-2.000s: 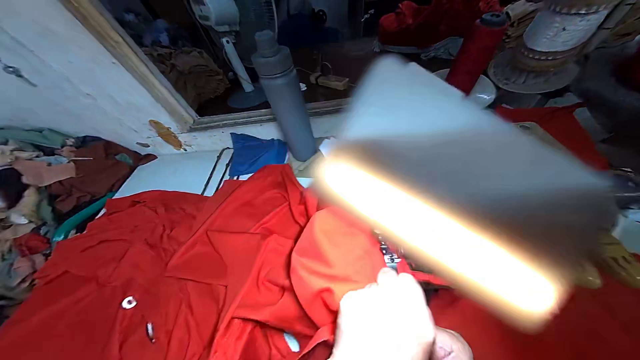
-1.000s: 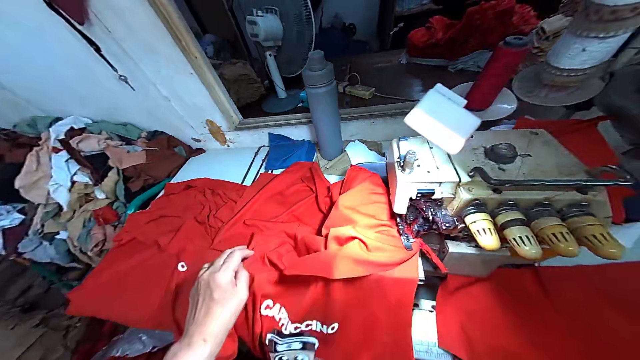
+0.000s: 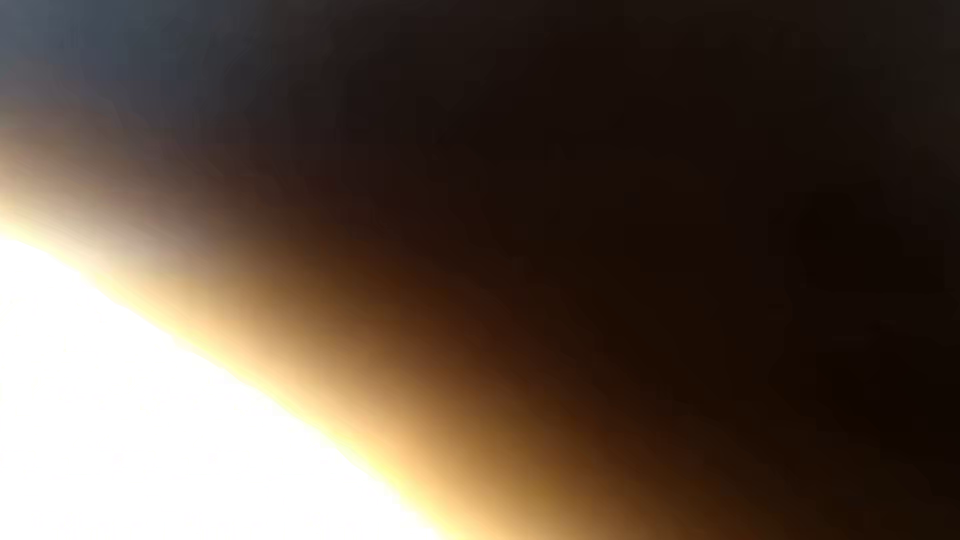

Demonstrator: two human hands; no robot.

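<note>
A glaring white light (image 3: 135, 420), very close and out of focus, fills the lower left of the head view. Its edge fades through yellow and brown into near black across the rest. Neither my left hand nor my right hand can be made out. No cloth or machine can be told apart in the dark part, so what my hands hold or touch is hidden.
A dim blue-grey blur lies in the upper left corner; what it is cannot be told.
The light and dark blur now covers the whole view. The red cloth, the sewing machine and the hand on the cloth, seen a second ago, no longer show.
</note>
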